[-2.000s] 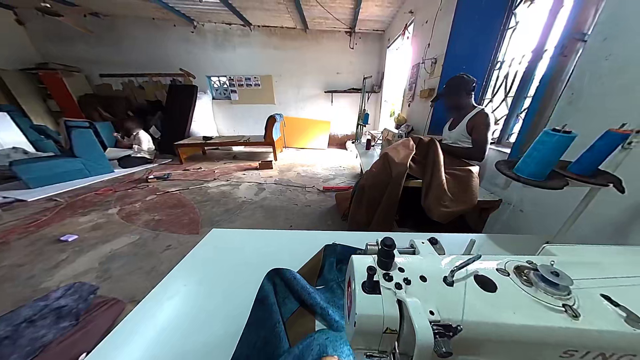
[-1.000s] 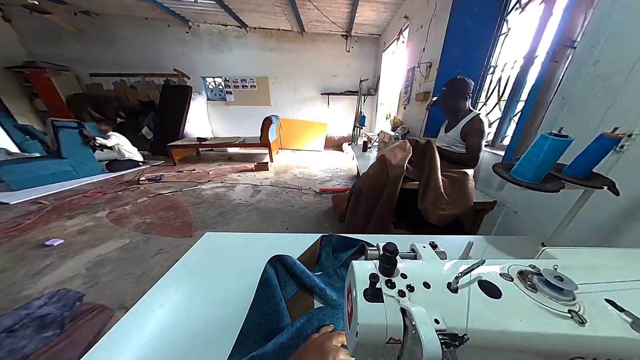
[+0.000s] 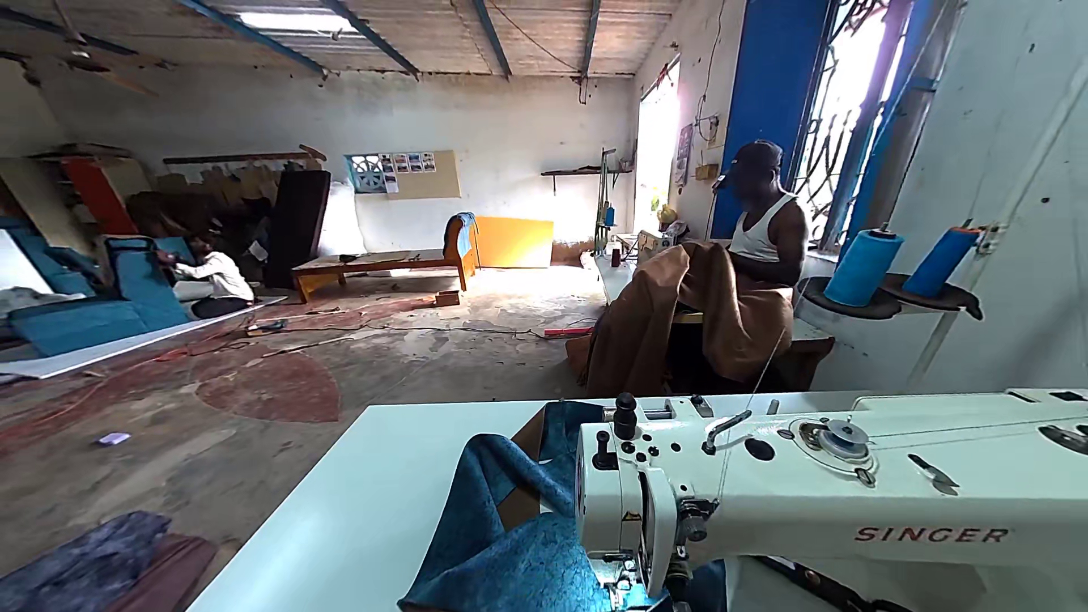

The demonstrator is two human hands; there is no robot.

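Observation:
A white Singer sewing machine (image 3: pixel 790 476) stands on a pale table (image 3: pixel 340 501) at the lower right. Teal upholstery fabric with a brown backing (image 3: pixel 527 544) lies folded to the left of the machine head and passes under its lit needle area. Part of the fabric shows again just right of the needle area. Black-handled scissors (image 3: pixel 816 582) lie beneath the machine arm. Two cones of blue thread (image 3: pixel 864 267) stand on a thread stand at the right, and a thread runs down to the machine. Neither of my hands is visible now.
A person in a white vest sits ahead with brown fabric (image 3: pixel 705 314). Another person crouches at the far left beside a teal sofa piece (image 3: pixel 110 310). Cables (image 3: pixel 408 330) cross the concrete floor. Dark cloths (image 3: pixel 110 561) lie at lower left; a wooden bench (image 3: pixel 382 265) stands farther back.
A hand that was on the teal fabric beside the machine head one second ago has gone out of view. The seated person ahead has lowered their head.

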